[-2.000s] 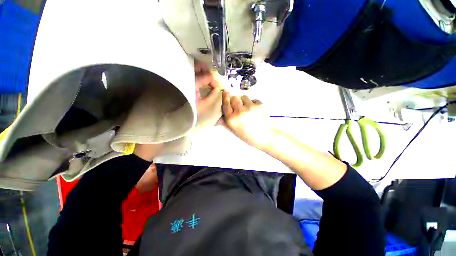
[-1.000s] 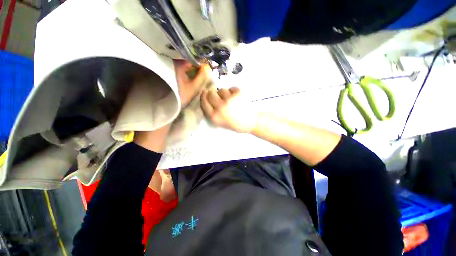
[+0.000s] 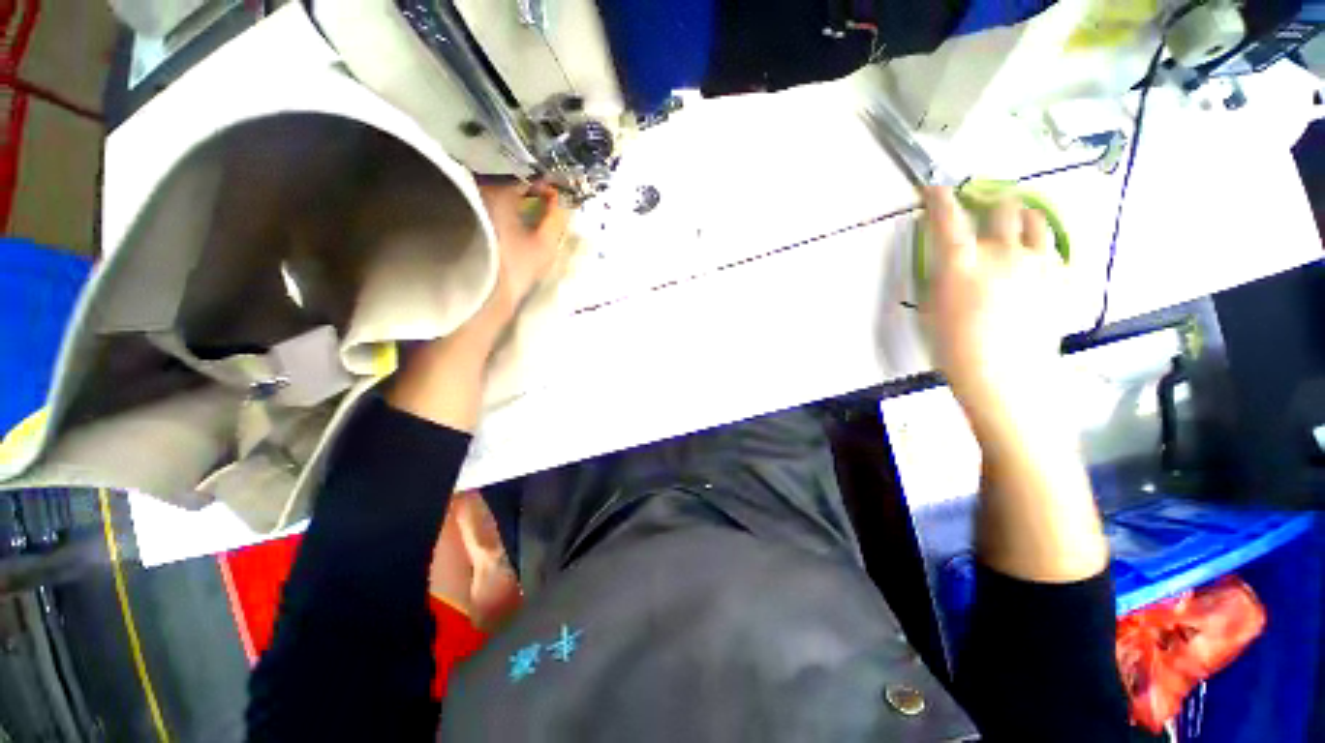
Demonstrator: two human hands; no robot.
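The beige bag body point(image 3: 146, 218) lies on the left of the white sewing table, its dark opening facing me, with a yellow edge strip. A small strap with a shiny spot shows inside it. My left hand point(image 3: 512, 261) is at the presser foot point(image 3: 581, 145), beside the bag; its fingertips gather at a yellowish edge, and the exact hold is partly hidden. My right hand point(image 3: 988, 276) is blurred over the green handles of the scissors point(image 3: 1056, 230); whether it grips them I cannot tell. The blades point up towards the machine.
A thin black cable point(image 3: 1119, 232) runs down the table right of the scissors. A red bin point(image 3: 259, 588) with pinkish-tan pieces is below the table's left edge. A blue crate point(image 3: 1213, 552) with red-orange items stands at the lower right. The blue machine head is at the top.
My right hand has moved from beside the needle area rightwards to the scissors. My left hand stays by the presser foot. The view has shifted.
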